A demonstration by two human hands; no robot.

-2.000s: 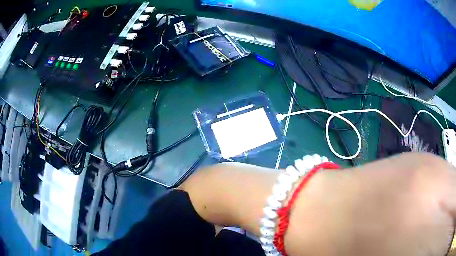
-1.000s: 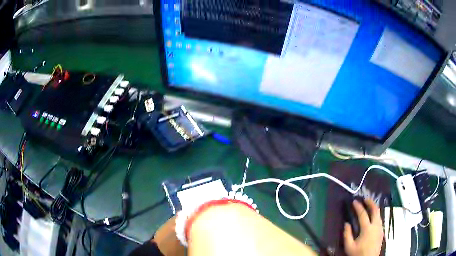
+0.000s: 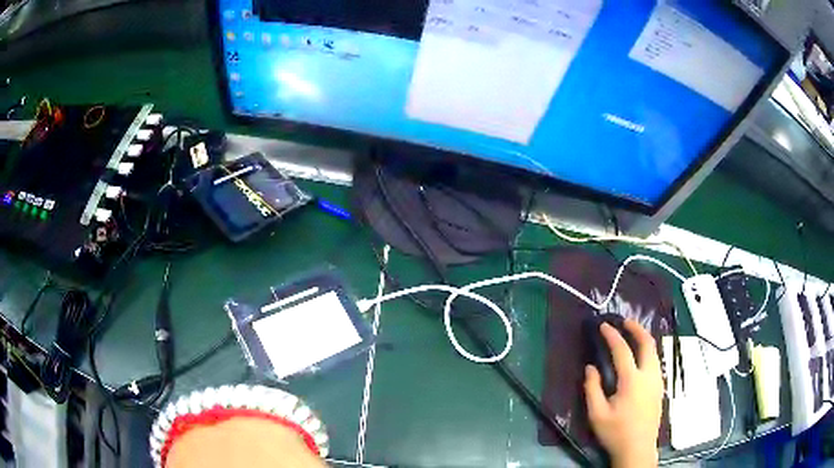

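My right hand point(image 3: 631, 398) lies on the black mouse point(image 3: 611, 352), fingers over it, on the dark mouse mat point(image 3: 567, 311). My left wrist, with a white beaded and a red bracelet, shows at the bottom left; the fingers are not visible. The display unit point(image 3: 308, 331), in clear film with a bright white screen, lies on the green mat. A white cable point(image 3: 480, 288) is plugged into its right side and loops to the right.
The monitor point(image 3: 512, 101) shows several windows at the back. A second film-wrapped unit point(image 3: 247, 196) and the black test box point(image 3: 55, 183) with green lights stand left. Black leads lie front left. A white power strip point(image 3: 709, 315), papers point(image 3: 695, 402) and stacked white trays point(image 3: 812, 352) are right.
The view has shifted up and right, bringing the monitor and right hand into view. The left arm has moved off the display unit to the bottom left. The right hand stays on the mouse.
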